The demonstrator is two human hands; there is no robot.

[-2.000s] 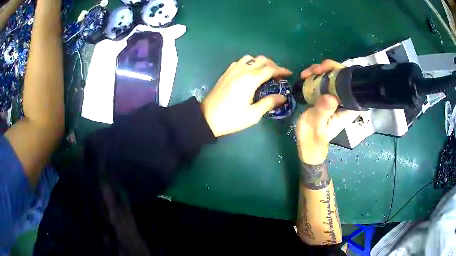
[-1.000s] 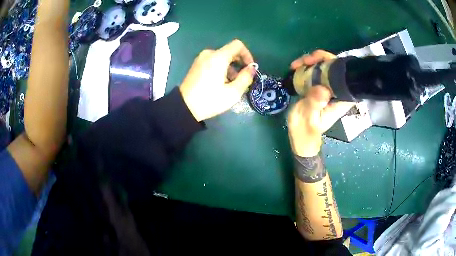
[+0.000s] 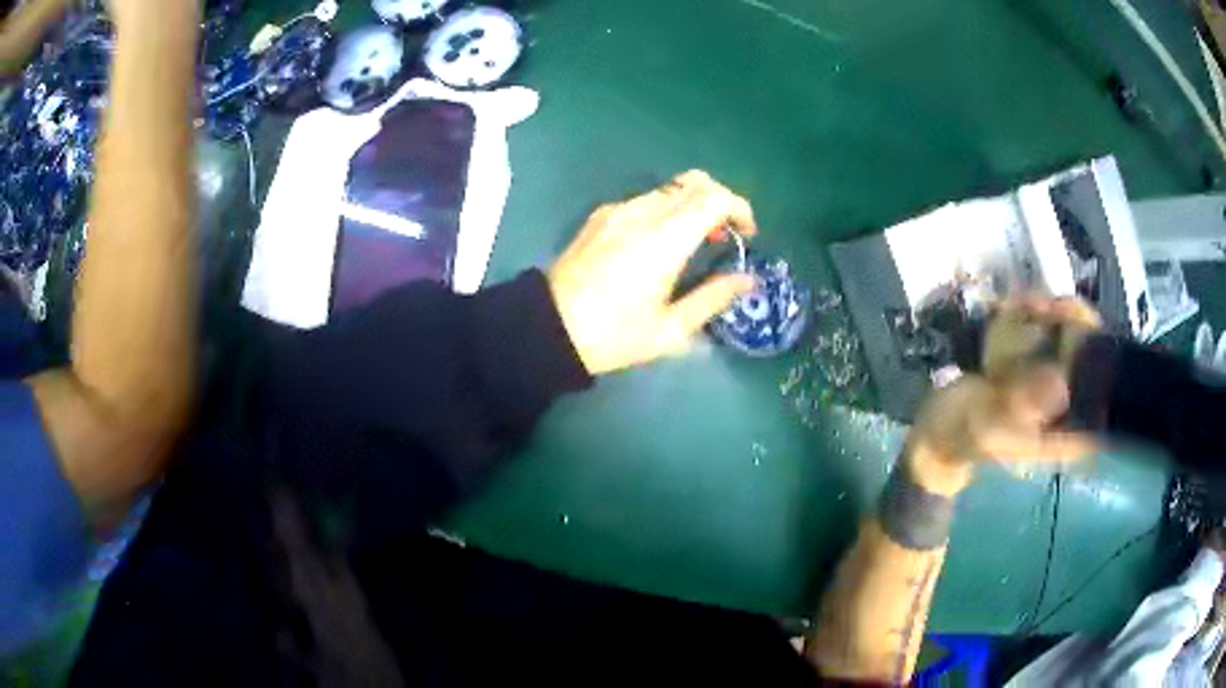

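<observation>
The round board assembly (image 3: 764,316), a dark disc with a blue speckled face and pale centre, lies on the green bench. My left hand (image 3: 652,276) holds its left edge, with fingertips by a short white wire. My right hand (image 3: 1008,390), blurred, is closed around the tan grip of the black electric screwdriver (image 3: 1143,403), right of the disc and apart from it. The screwdriver's tip is too blurred to make out. The screw feeder (image 3: 1002,255), a white-grey box, stands behind my right hand. Small screws (image 3: 830,366) lie loose between disc and feeder.
A smartphone (image 3: 403,202) lies on a white cloth or sheet (image 3: 289,229) at the left. White-faced round units (image 3: 473,46) sit above it. A blue-black heap of wired parts (image 3: 67,148) is at the far left, behind another person's bare arm (image 3: 135,255). Thin dark cords run at the lower right.
My right hand and the screwdriver have moved right and down, away from the disc, uncovering the feeder and loose screws. My left hand has come back onto the disc's edge.
</observation>
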